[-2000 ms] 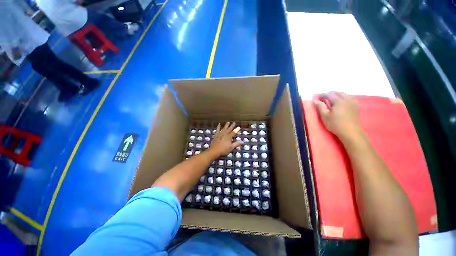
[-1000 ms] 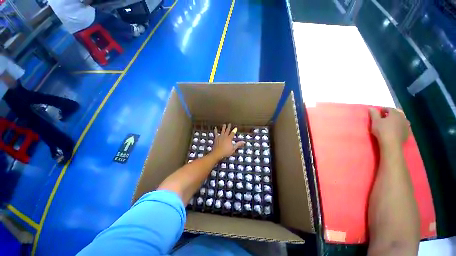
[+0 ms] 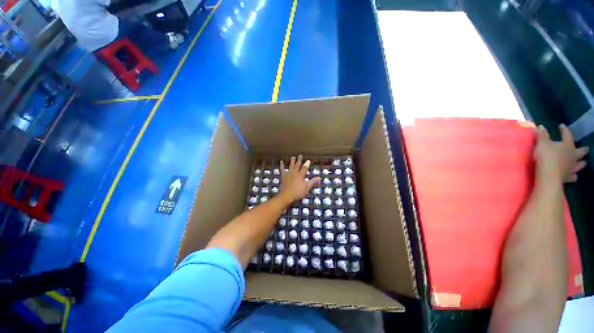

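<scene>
The brown carton (image 3: 299,123) stands open with its flaps up. Inside it a dark cell partition (image 3: 329,268) holds many bagged metal parts (image 3: 316,250) with white tops. My left hand (image 3: 296,183) lies palm down with fingers spread on the far part of the grid; a pale cover shows on one fingertip. My right hand (image 3: 559,153) reaches past the right edge of the red sheet (image 3: 466,208) with fingers apart. I see nothing in it. The forearm lies over the red sheet.
A white sheet (image 3: 449,65) lies beyond the red one on the dark green conveyor (image 3: 547,58). Red stools (image 3: 127,64) and a seated person (image 3: 84,23) are at the upper left. The blue floor (image 3: 215,71) has yellow lines. A dark leg shows at the lower left.
My right hand has moved rightward across the red sheet to beyond its edge, and its fingers have spread. My left hand stays on the grid. A person at the left has moved lower in the view.
</scene>
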